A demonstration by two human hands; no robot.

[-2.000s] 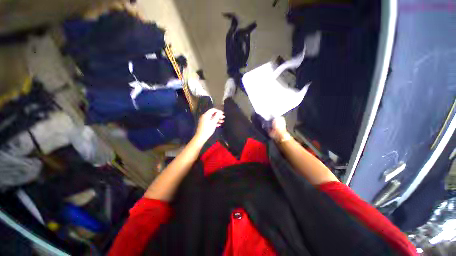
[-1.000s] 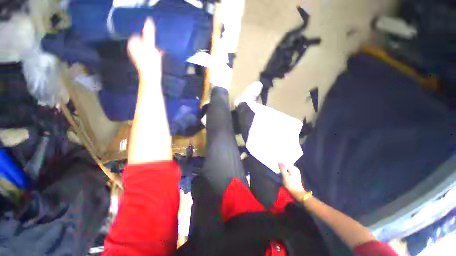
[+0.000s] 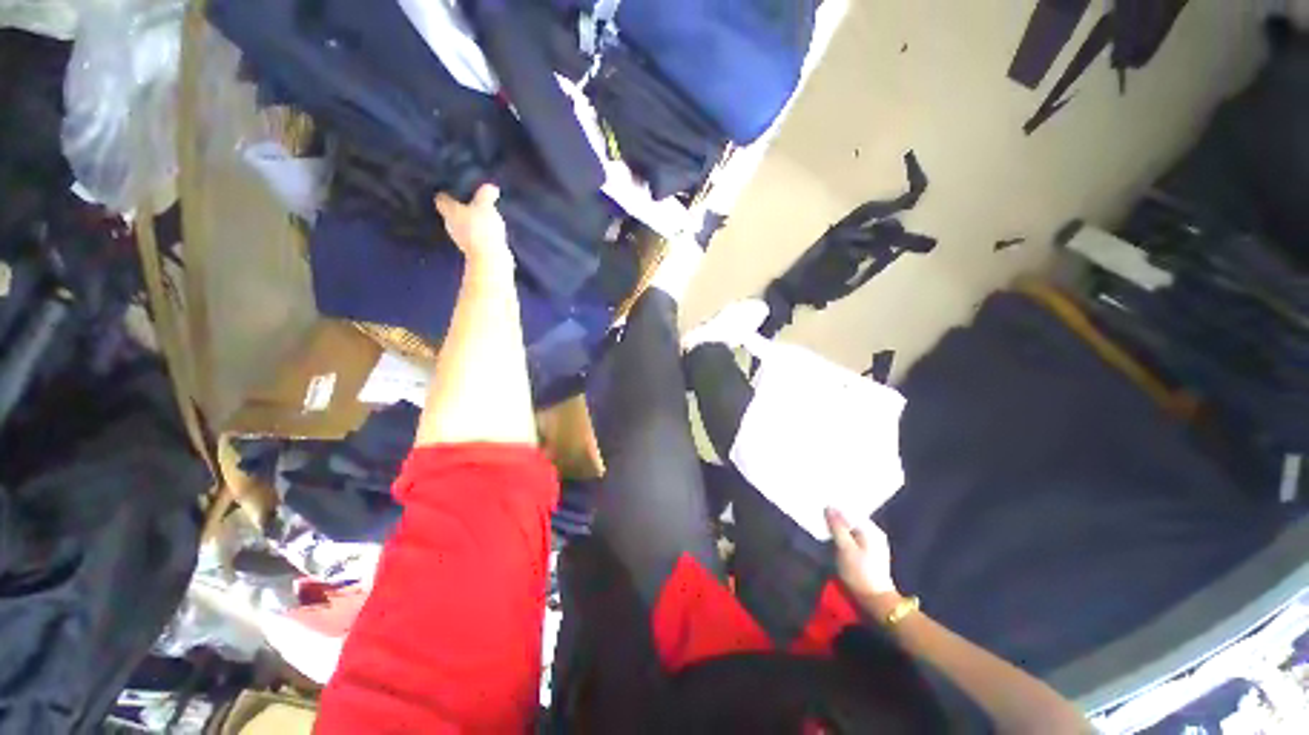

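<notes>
My left hand (image 3: 478, 230) reaches into the pile of dark fabric bundles (image 3: 538, 216) and grips the near edge of a dark bundle, which looks partly raised. Its fingertips are partly hidden by the cloth. My right hand (image 3: 861, 557) holds a white paper sheet (image 3: 821, 431) by its lower edge, thumb on top, above my right leg. The fingers under the sheet are hidden.
An open brown cardboard box (image 3: 280, 338) holds the bundles, with clear plastic (image 3: 127, 108) at its left. Black scraps (image 3: 854, 251) lie on the floor (image 3: 804, 158). Navy cloth (image 3: 1034, 474) covers a surface at the right. Dark cloth (image 3: 86, 531) lies at the lower left.
My left hand has moved down onto the bundles and taken hold of dark cloth. The dark bundles are shifted and tilted. My right hand still holds the white sheet. The view has shifted.
</notes>
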